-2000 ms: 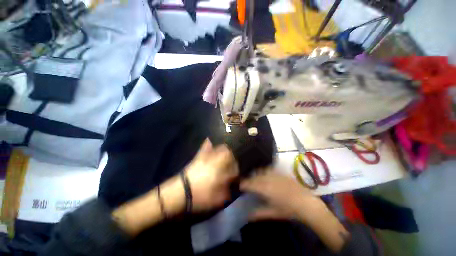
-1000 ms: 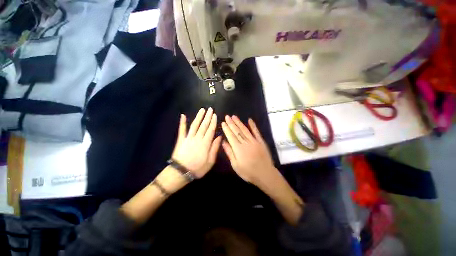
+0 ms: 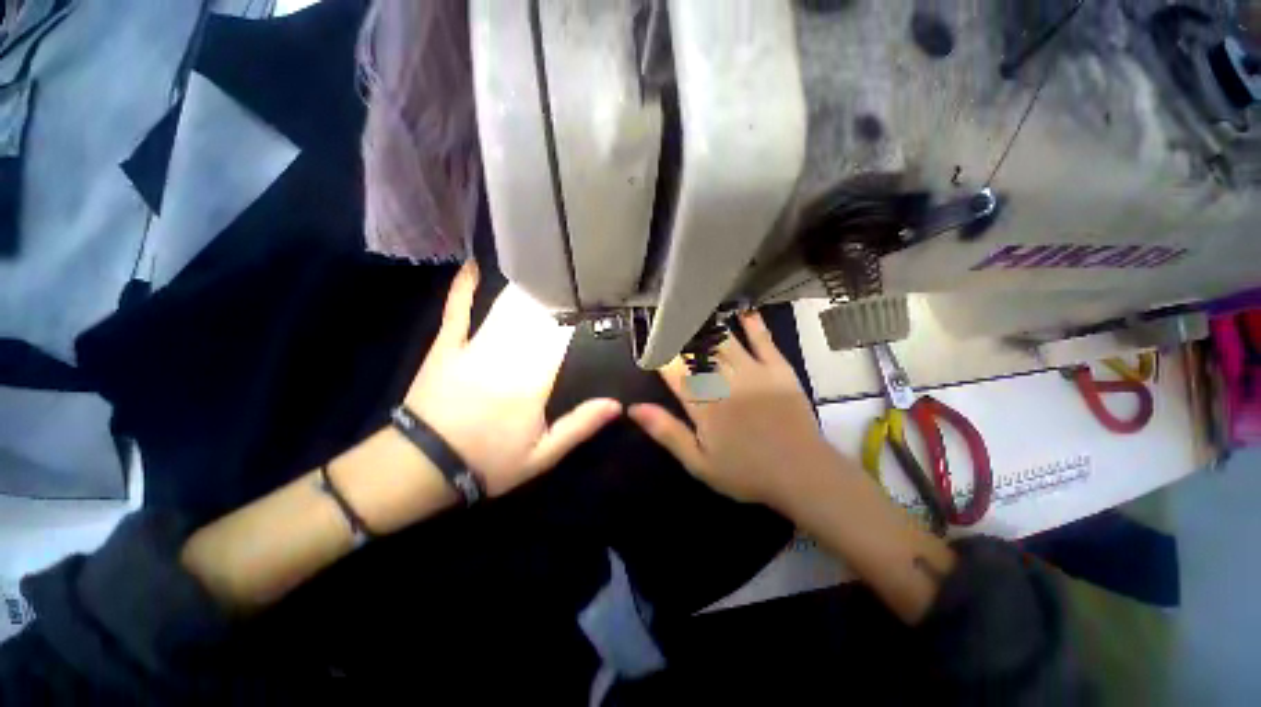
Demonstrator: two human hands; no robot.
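Observation:
A black fabric panel (image 3: 318,373) lies spread under both hands and under the left end of the white sewing machine head (image 3: 733,152). My left hand (image 3: 505,394) rests on the panel left of the needle area, thumb pointing right, its fingertips partly behind the machine head. My right hand (image 3: 747,414) rests on the panel right of the needle area, fingers spread, partly hidden by machine parts. The thumbs nearly meet below the presser foot (image 3: 604,329). Neither hand grips anything. A small grey-blue piece (image 3: 622,622) shows on the black fabric near my body.
Scissors with yellow and red handles (image 3: 954,463) lie right of my right hand. A second pair (image 3: 1115,398) lies farther right. A mauve thread bundle (image 3: 419,131) hangs at the machine's left end. Grey-blue garment pieces (image 3: 76,297) lie at the left. A ruler scale (image 3: 1044,477) runs along the table front.
The view has moved closer to the machine head. My hands have moved apart and forward to either side of the needle area. The small grey-blue piece now shows near my body.

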